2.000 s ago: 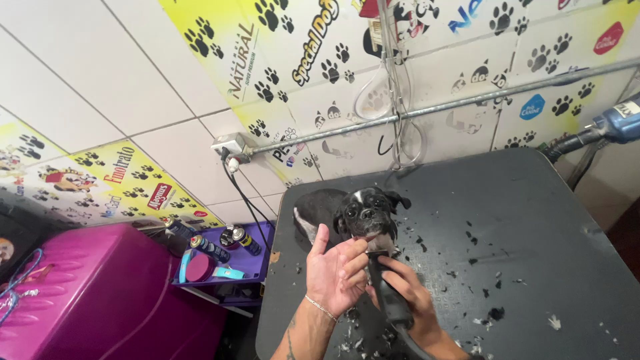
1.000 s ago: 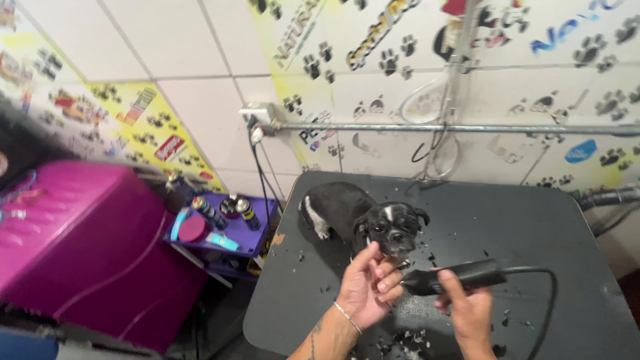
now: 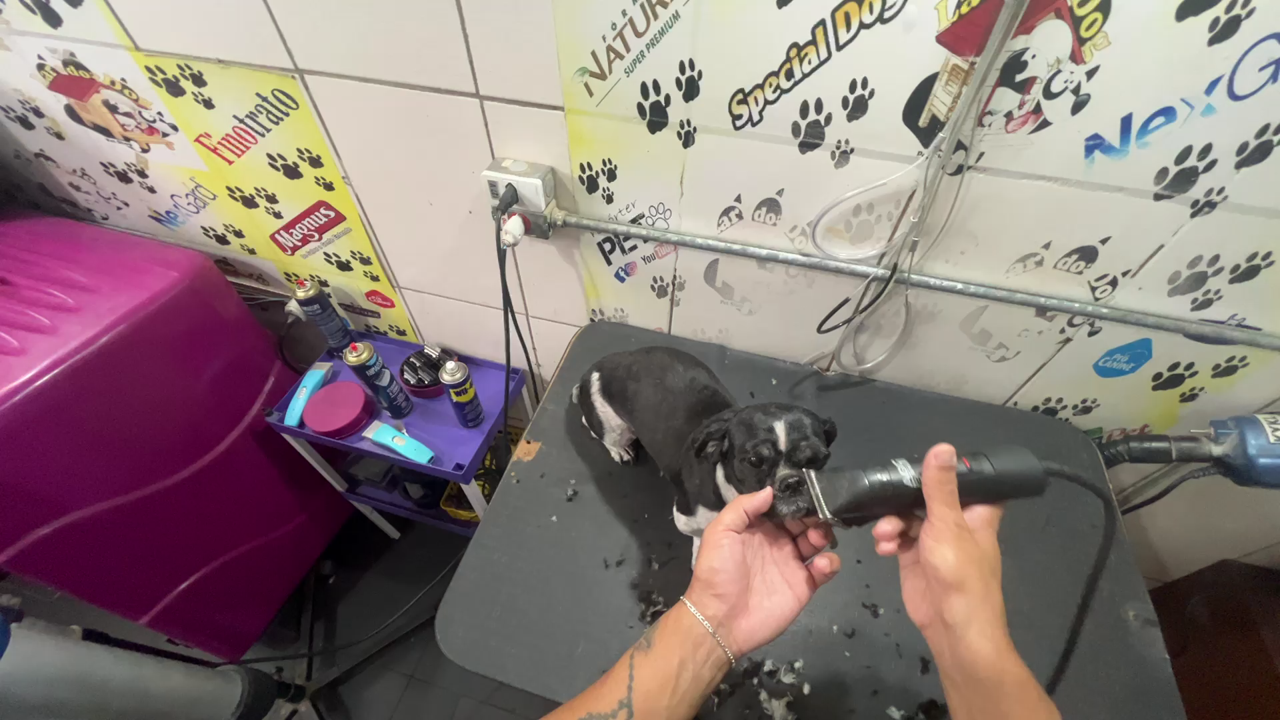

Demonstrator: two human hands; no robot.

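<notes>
A small black and white dog [image 3: 660,400] stands on a black grooming table [image 3: 560,590], its head turned toward me. My left hand [image 3: 760,565], with a chain bracelet at the wrist, cups the dog's chin from below, fingers curled under the muzzle. In my right hand [image 3: 945,550] is a black corded hair clipper [image 3: 920,485], held level between thumb and fingers. Its metal blade is at the side of the dog's muzzle, just above my left fingertips; whether it touches the fur cannot be told. Cut hair tufts [image 3: 775,685] lie on the table near my wrists.
Left of the table, a purple cart [image 3: 470,440] holds spray cans [image 3: 375,380], turquoise clippers [image 3: 400,442] and a round magenta object [image 3: 338,410]. A large magenta tub-like object [image 3: 130,430] stands beyond. A metal pipe [image 3: 700,245] runs along the wall; a blue device [image 3: 1245,450] is at right.
The dog's head and both hands look closer in view. The clipper, lower at the chin a second ago, is now level beside the muzzle. Two seconds ago it pointed up under the chin.
</notes>
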